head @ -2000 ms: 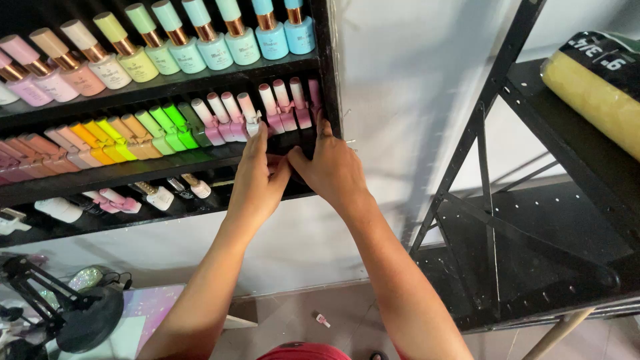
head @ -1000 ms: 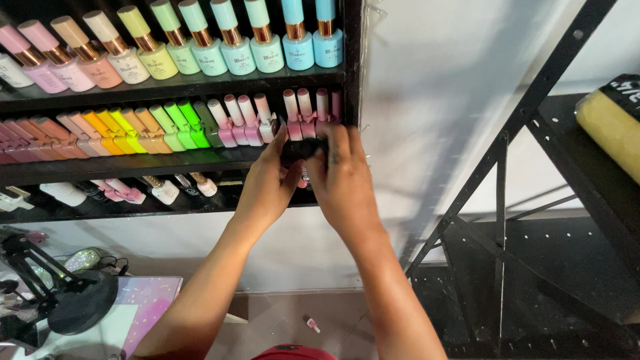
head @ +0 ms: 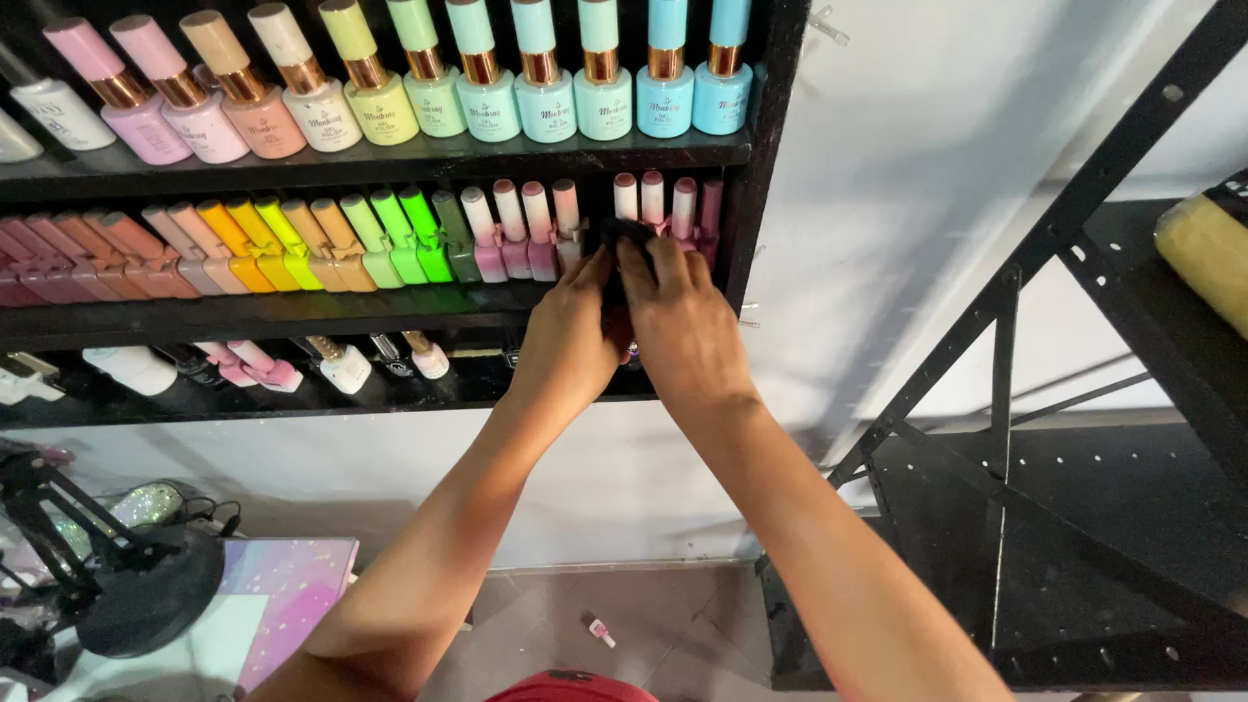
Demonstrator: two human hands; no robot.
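Note:
Both my hands are together at the right part of the middle shelf of a black rack. Between the fingers of my left hand and my right hand is a dark object, mostly hidden, whose kind I cannot tell. To its left stand pink-and-white nail polish bottles; more pink bottles stand behind and right of my right fingers. Farther left runs a row of green, yellow, orange and mauve bottles. Pastel gel polish bottles with copper-coloured collars line the shelf above.
Various bottles lie on the lowest shelf. A black lamp stands on a table at lower left. A black perforated metal shelf unit is at right, holding a yellow package. A small bottle lies on the floor.
Two seconds ago my hands were at the pink bottles, with no dark object visible. The dark object shows between my fingers one second ago and now. A wider gap has appeared among the pink bottles.

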